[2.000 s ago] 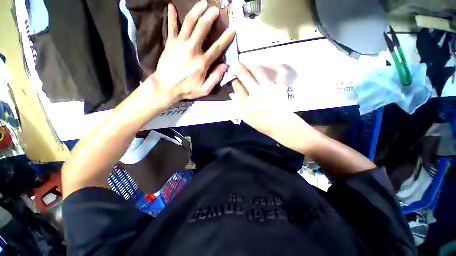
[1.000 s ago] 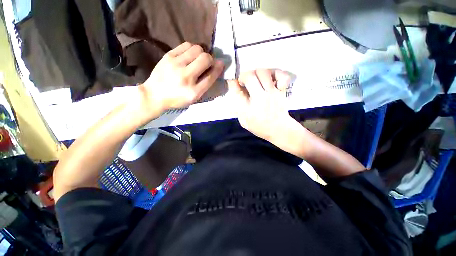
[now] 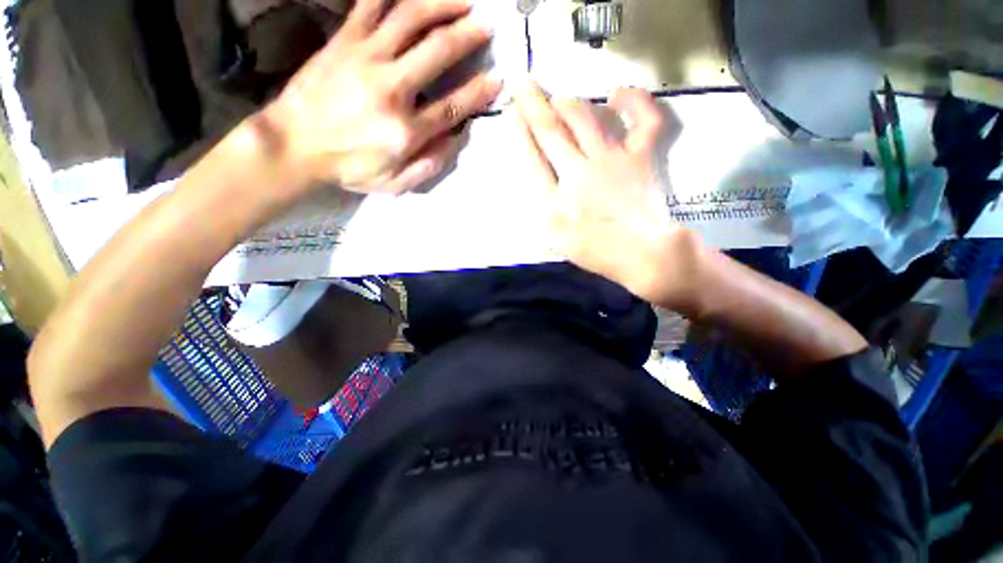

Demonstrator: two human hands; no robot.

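Observation:
A dark brown garment panel [image 3: 66, 94] lies on the left of the white machine table [image 3: 440, 236], and part of it runs under my left hand. My left hand [image 3: 379, 105] is spread over the brown cloth near the machine bed, fingers apart; whether its fingertips pinch cloth is hard to tell. My right hand [image 3: 605, 181] rests on the white table just right of it, its fingertips close to the needle area [image 3: 528, 9]. Any cloth edge between the two hands is hidden or washed out by glare.
A ridged silver knob [image 3: 597, 22] is at the top. A grey rounded piece [image 3: 808, 66] lies on the bed at right. Green snips [image 3: 896, 154] lie on crumpled pale scrap cloth [image 3: 869, 214]. A blue crate [image 3: 226, 374] with a white and brown piece is below the table's left.
Both hands have moved up towards the needle area. My left hand has opened from a curled grip, and the brown cloth has shifted up and left. The view has shifted slightly.

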